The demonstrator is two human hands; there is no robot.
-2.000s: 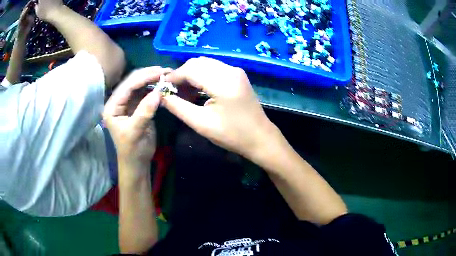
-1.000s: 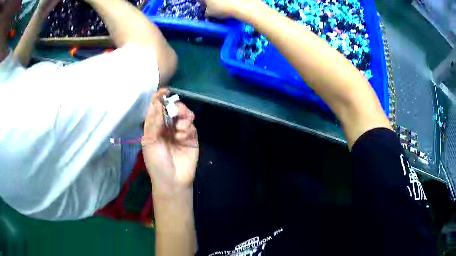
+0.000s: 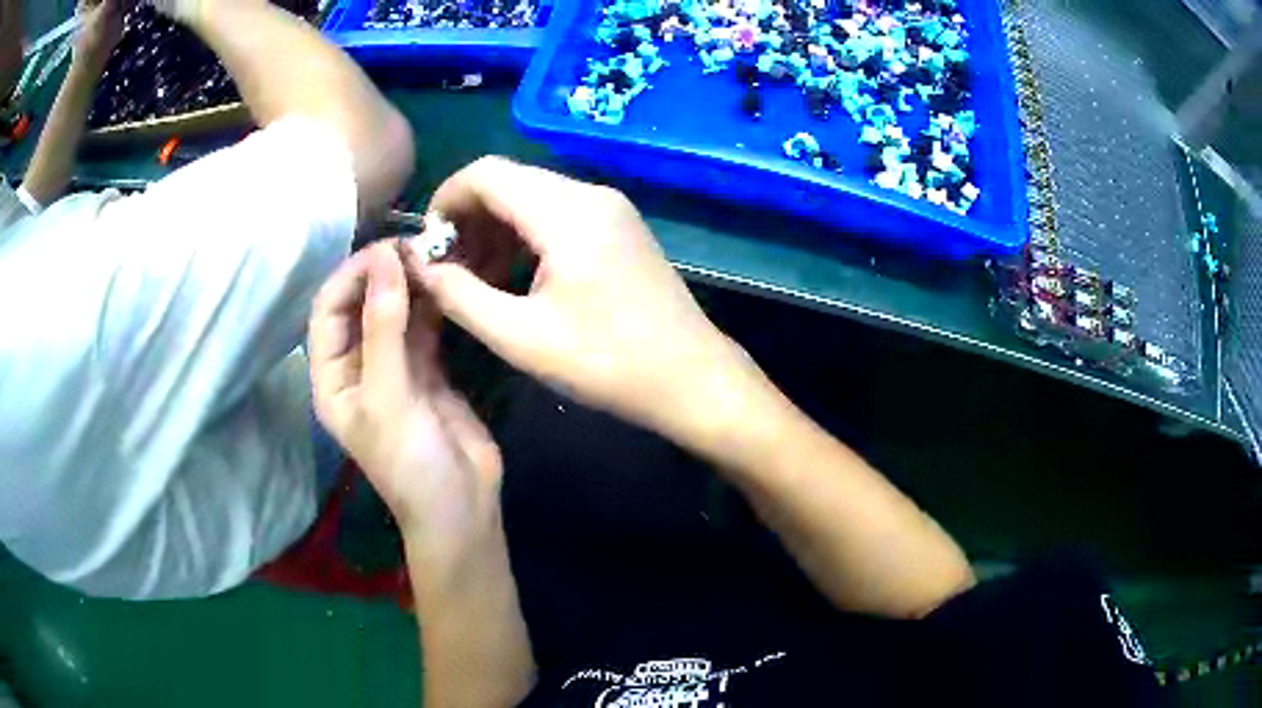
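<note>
A small white and silver unit (image 3: 437,238) is held between the fingertips of both hands, above the lap and left of centre. My left hand (image 3: 395,367) comes up from below, with thumb and fingers closed on its left side. My right hand (image 3: 581,284) pinches it from the right with thumb and forefinger. A thin pin-like piece sticks out to the left of the unit. The fingers hide much of it, and no hanging lead can be made out.
A large blue tray (image 3: 775,180) of small light-blue, white and black parts lies ahead. A smaller blue tray (image 3: 440,39) is left of it. A clear ribbed tray (image 3: 1128,208) with silver units is at right. A neighbour's white sleeve (image 3: 166,346) and arm are close at left.
My right hand has come back from the small parts tray to the unit beside my left hand. My left hand has turned, and the red lead seen earlier no longer shows.
</note>
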